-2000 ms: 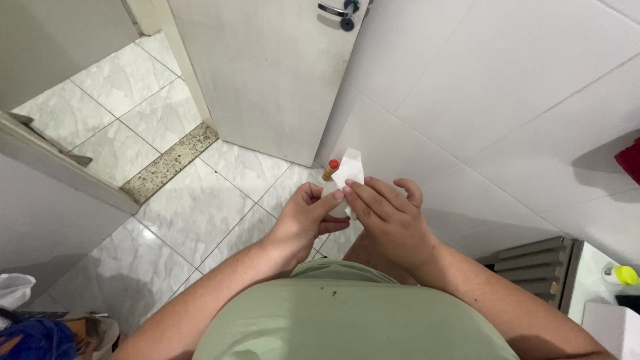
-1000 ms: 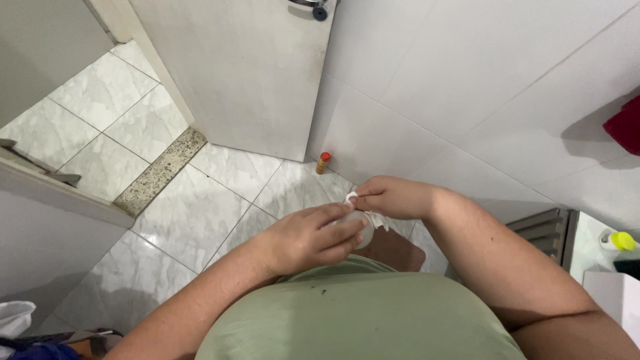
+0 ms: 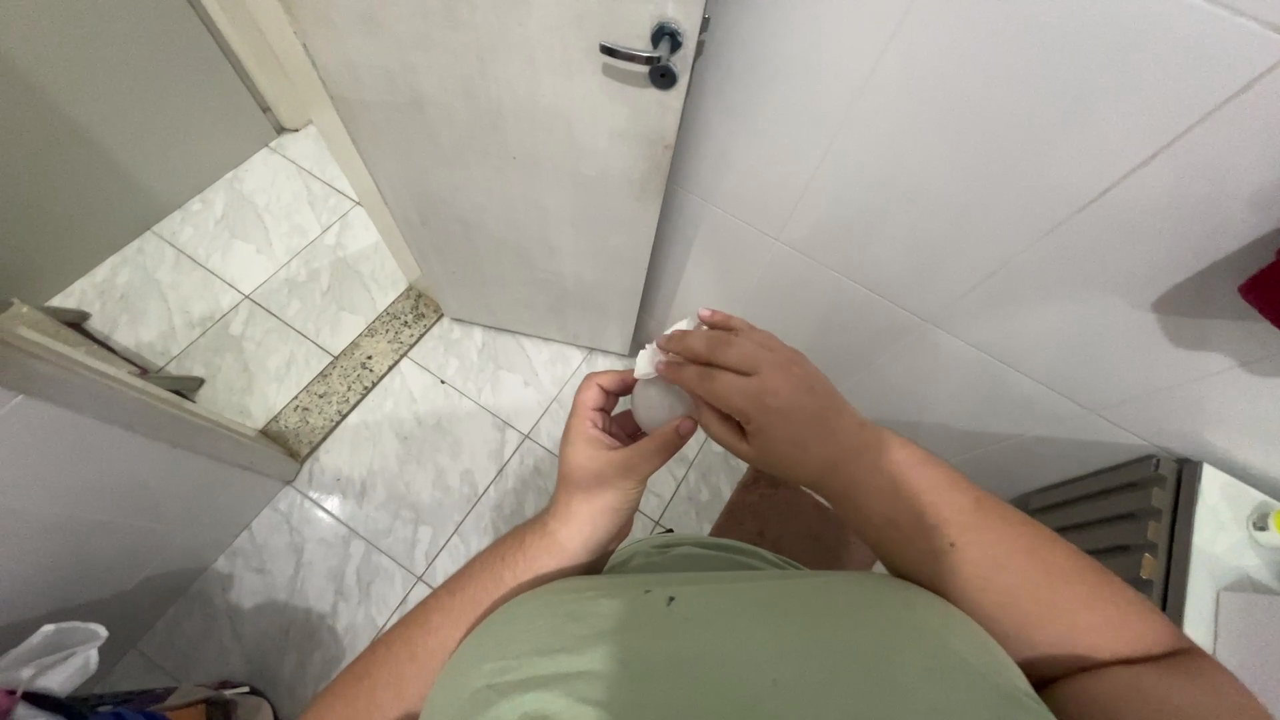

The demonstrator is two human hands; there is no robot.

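A round, pale, translucent object (image 3: 660, 403), perhaps a light bulb, sits between the thumb and fingers of my left hand (image 3: 610, 440). Against its upper side my right hand (image 3: 765, 385) presses a crumpled piece of white paper or tissue (image 3: 652, 358) with its fingertips. The right palm faces down and hides part of both things. Both hands are close together in front of my green shirt.
A white door (image 3: 500, 150) with a metal handle (image 3: 635, 52) stands open ahead, beside a white tiled wall (image 3: 900, 200). A speckled stone threshold (image 3: 352, 372) crosses the marbled floor at left. A grey slatted cabinet (image 3: 1100, 515) is at right, and a white plastic bag (image 3: 55, 655) lies lower left.
My left hand has shifted from covering the round object to holding it by its side. The right fingers have spread over the white paper. The red-capped item on the floor is no longer visible.
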